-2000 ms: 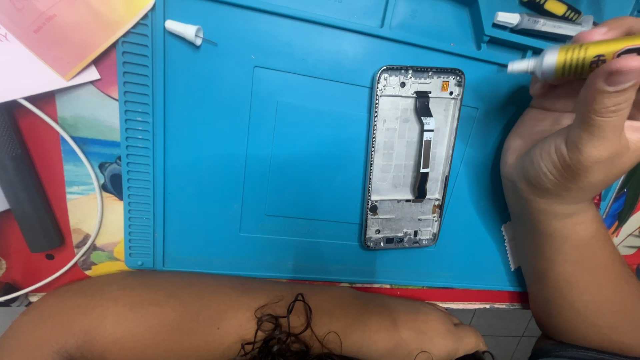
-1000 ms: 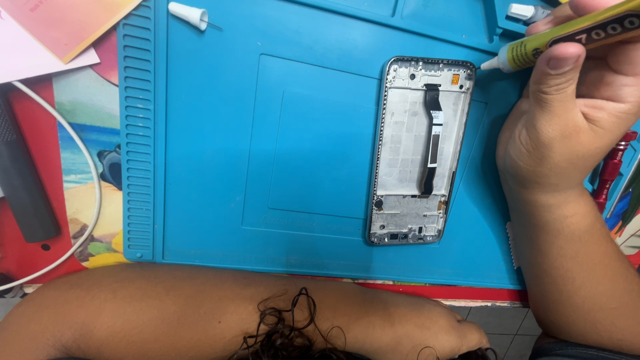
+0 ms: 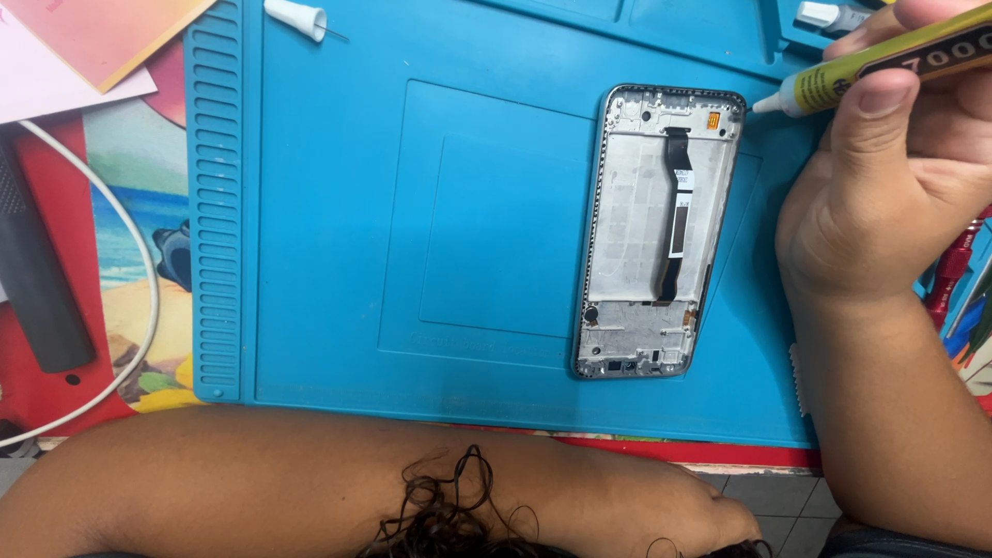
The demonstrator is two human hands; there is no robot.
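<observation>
A smartphone frame [image 3: 635, 232] with bare metal inside and a black flex cable [image 3: 676, 225] along it lies on the blue silicone repair mat [image 3: 325, 256]. My right hand [image 3: 891, 147] holds a yellow and black glue tube [image 3: 868, 74], its narrow tip at the frame's upper right corner; whether it touches cannot be told. My left forearm lies along the mat's near edge, and my left hand [image 3: 728, 523] is at the bottom right, partly out of view, its fingers hidden. A white cap with a thin pin [image 3: 296, 18] lies at the mat's upper left.
At the left are a white cable [image 3: 147, 256], a dark elongated tool handle [image 3: 43, 263] and papers [image 3: 101, 39]. A white-capped tube [image 3: 829, 15] lies in the mat's upper right tray. A red metal tool [image 3: 952, 271] is beyond my right wrist. Dark curls of hair hang low in view.
My right hand has brought the glue tube left and down, its tip now at the phone frame's upper right corner. The left forearm has stayed along the near edge.
</observation>
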